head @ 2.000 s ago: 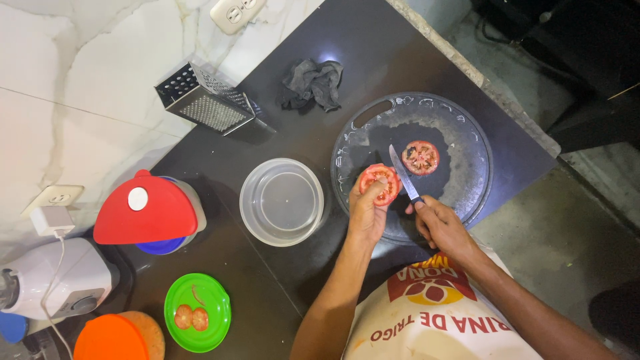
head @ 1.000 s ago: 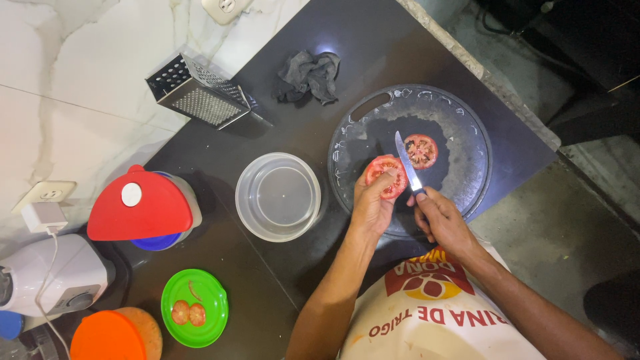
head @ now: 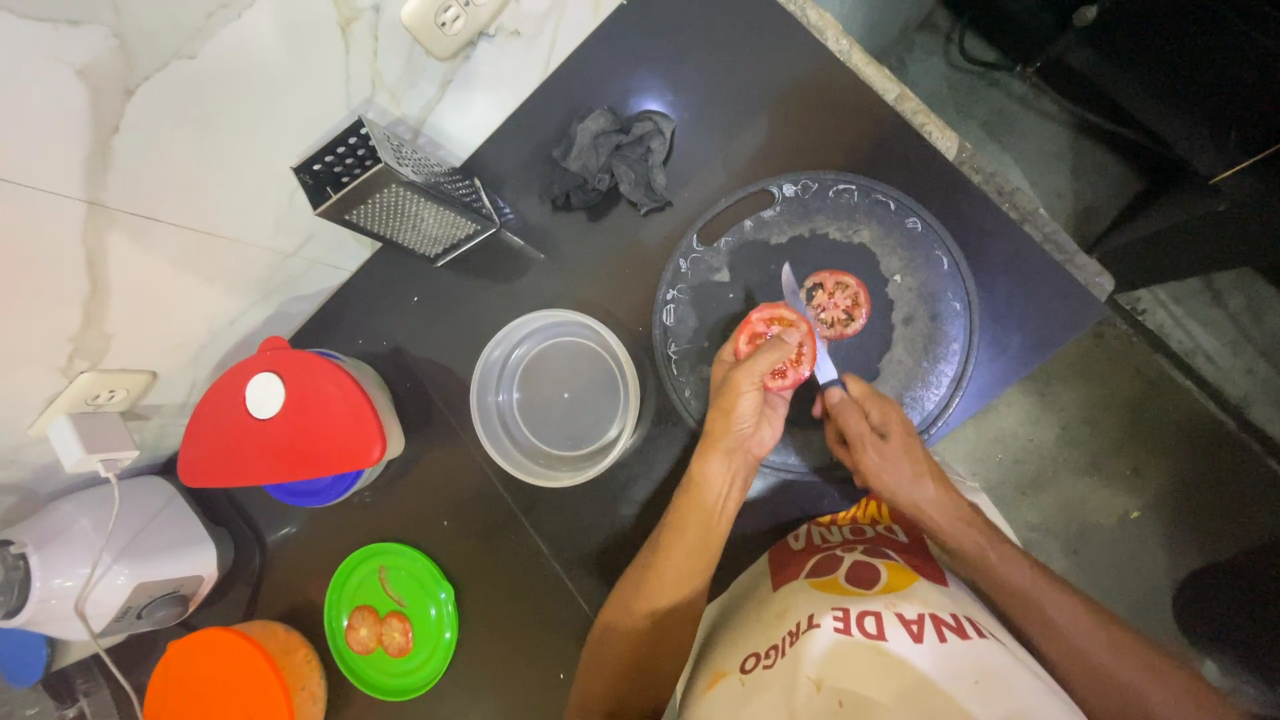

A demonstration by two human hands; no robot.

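Observation:
A cut tomato point(head: 768, 335) is in my left hand point(head: 748, 395), its sliced face up and my thumb resting on it. My right hand point(head: 875, 430) grips the dark handle of a kitchen knife point(head: 822, 350); the blade lies along the right edge of the held tomato. Both hands are above the near part of a round, dark cutting board point(head: 925, 320) with a handle slot. One tomato slice point(head: 837, 304) lies flat on the board, just right of the blade.
Left of the board stands a round clear plastic container point(head: 555, 397). Beyond are a crumpled dark cloth point(head: 615, 160) and a metal box grater point(head: 400, 195). A green plate point(head: 390, 675) holds tomato pieces. Red-lidded point(head: 290, 420) and orange-lidded containers point(head: 215, 675) stand near a white appliance point(head: 130, 550).

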